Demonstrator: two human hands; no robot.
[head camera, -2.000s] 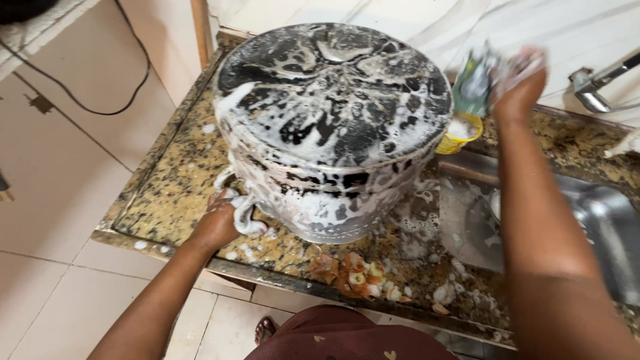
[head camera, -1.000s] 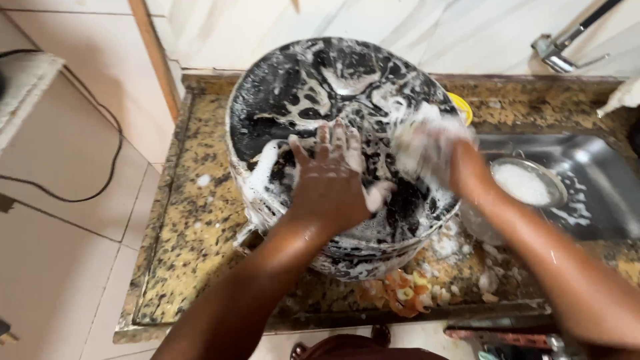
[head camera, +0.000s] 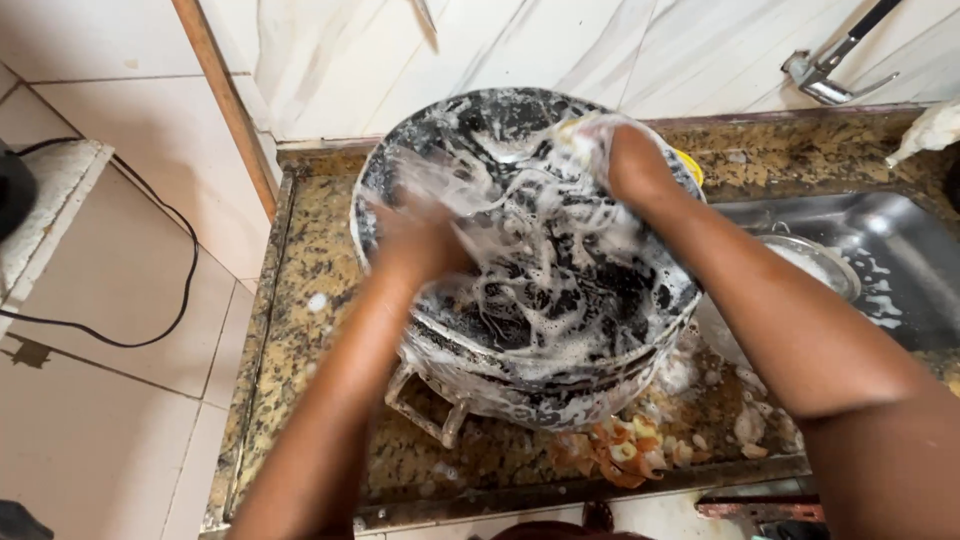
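Note:
A large round metal pot (head camera: 540, 300) stands upside down on the granite counter, its blackened base covered in suds. My right hand (head camera: 637, 165) is closed around a foamy scrubbing pad (head camera: 589, 142) pressed on the far right part of the base. Over the left part of the base is my left hand (head camera: 427, 225), blurred by motion and foam; its fingers look spread, and nothing shows in it. A side handle (head camera: 427, 409) of the pot sticks out at the near left. The yellow rim of a container (head camera: 690, 166) peeks out behind the pot.
To the right is a steel sink (head camera: 915, 255) with a sudsy strainer (head camera: 844, 274) in it, below a wall faucet (head camera: 821, 79). Onion and garlic peels (head camera: 622, 450) lie at the front edge of the granite counter (head camera: 315, 247). A black cable (head camera: 191, 262) hangs at the left.
My left hand was at the pot's handle two seconds ago, then flat on the base, and is now farther left on it. The right hand has come from beside the pot onto its base.

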